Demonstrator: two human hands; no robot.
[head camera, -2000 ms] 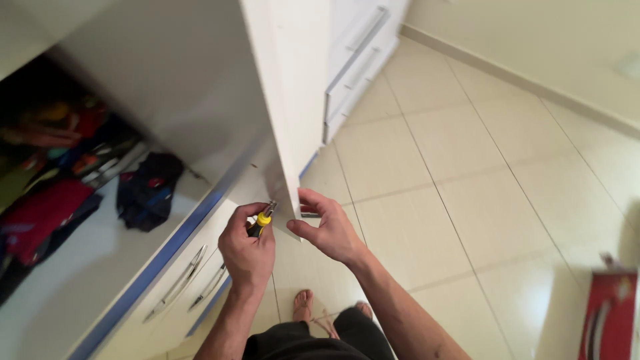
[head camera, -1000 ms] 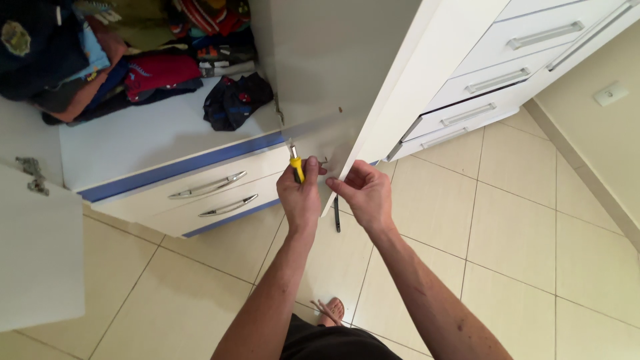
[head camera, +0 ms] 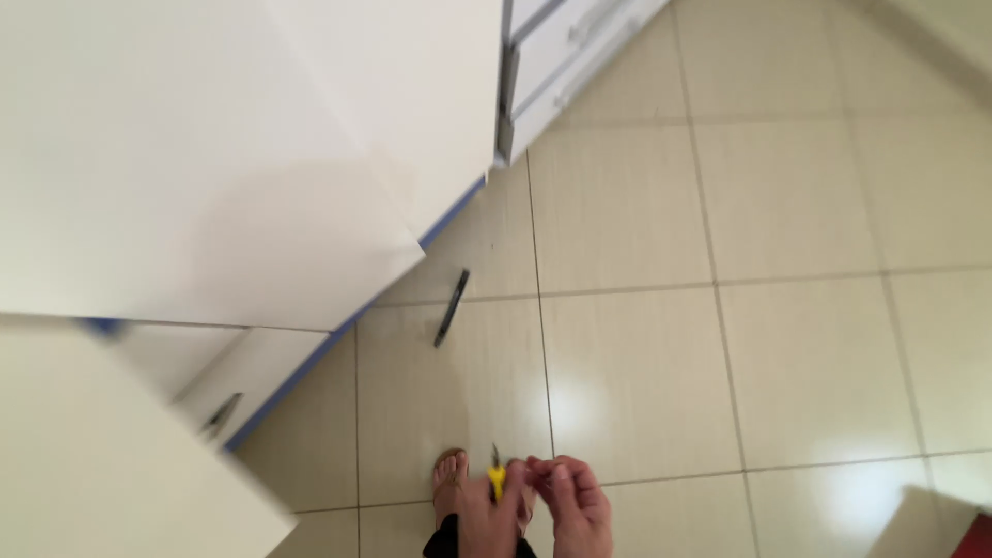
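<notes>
At the bottom of the view my left hand is closed on a screwdriver with a yellow and black handle, its metal tip pointing up. My right hand is close beside it, thumb and fingertips pinched together near the left fingers; whether something small is between them is too blurred to tell. On the floor tiles above the hands lies a dark, narrow bar-shaped handle. A white cabinet door fills the upper left.
Another white door panel stands at lower left. Between the panels shows a drawer front with a metal handle. White drawers stand at top. My sandalled feet are below, and a red object is at the lower right corner.
Both hands have moved away from the edge of the cabinet door, which they were at before. The door now hides the clothes compartment. The view has shifted strongly.
</notes>
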